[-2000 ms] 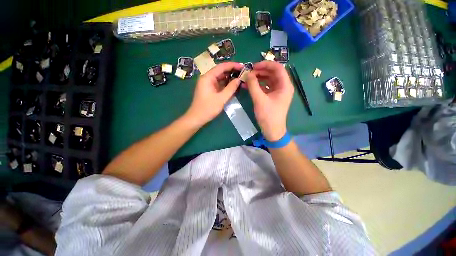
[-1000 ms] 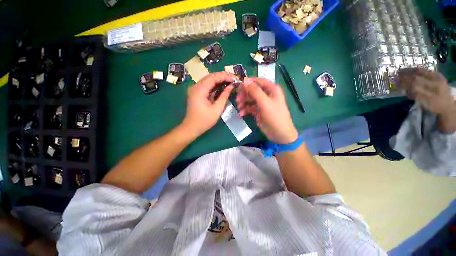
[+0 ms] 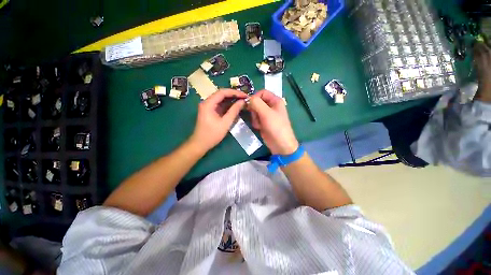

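Observation:
My left hand (image 3: pixel 218 115) and my right hand (image 3: pixel 271 119) meet at their fingertips over the mat. A small item (image 3: pixel 247 100) shows between the fingertips; it is too small and covered to name. A watch body (image 3: pixel 242 84) with a cream square lies just beyond my fingers. A whitish adhesive strip (image 3: pixel 245 136) lies below my hands, and a second pale strip (image 3: pixel 273 84) lies beyond my right hand. A tan strip (image 3: pixel 202 84) lies beyond my left hand. Several more watch bodies (image 3: pixel 217 65) lie around it. My right wrist wears a blue wristband (image 3: pixel 287 158).
A black pocket tray (image 3: pixel 105 156) stands at left. A long packed tray (image 3: pixel 172 44) and a blue parts bin (image 3: pixel 280 33) stand at the far side. Black tweezers (image 3: pixel 301 98) lie at right, before clear blister trays (image 3: pixel 401 53). Another person's sleeve (image 3: pixel 452 131) is at far right.
The view has shifted, so bench items appear further left. My hands have drawn closer together at the fingertips. The watch body beyond them is more exposed. The other person's hand has left the blister trays.

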